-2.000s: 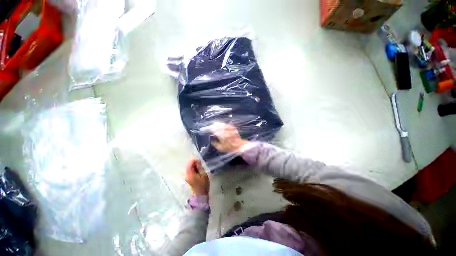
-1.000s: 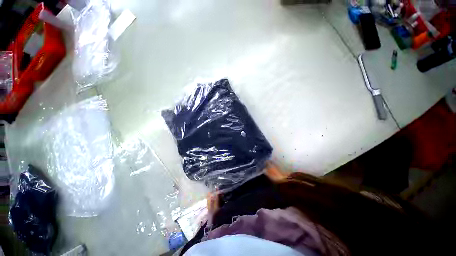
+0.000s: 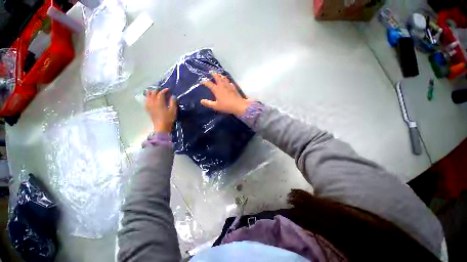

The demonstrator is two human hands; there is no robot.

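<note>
A dark navy folded garment in a clear, shiny polybag (image 3: 207,125) lies flat on the pale table in front of me. My left hand (image 3: 161,109) rests on its left edge, fingers apart. My right hand (image 3: 225,95) lies spread on its upper part, palm down. Neither hand visibly grips the plastic. The clear bag end spreads loosely past the garment's near side, towards my body.
A stack of clear bags (image 3: 87,171) lies at left, with more plastic (image 3: 104,51) behind it. Another dark bagged bundle (image 3: 33,220) is at lower left. A red crate (image 3: 56,51), a brown box (image 3: 345,9), a black rectangle (image 3: 408,57) and a grey-handled tool (image 3: 408,117) surround the work.
The bagged garment has shifted up and left and lies at a different angle. My hands have moved from its near edge onto its upper part, fingers now spread.
</note>
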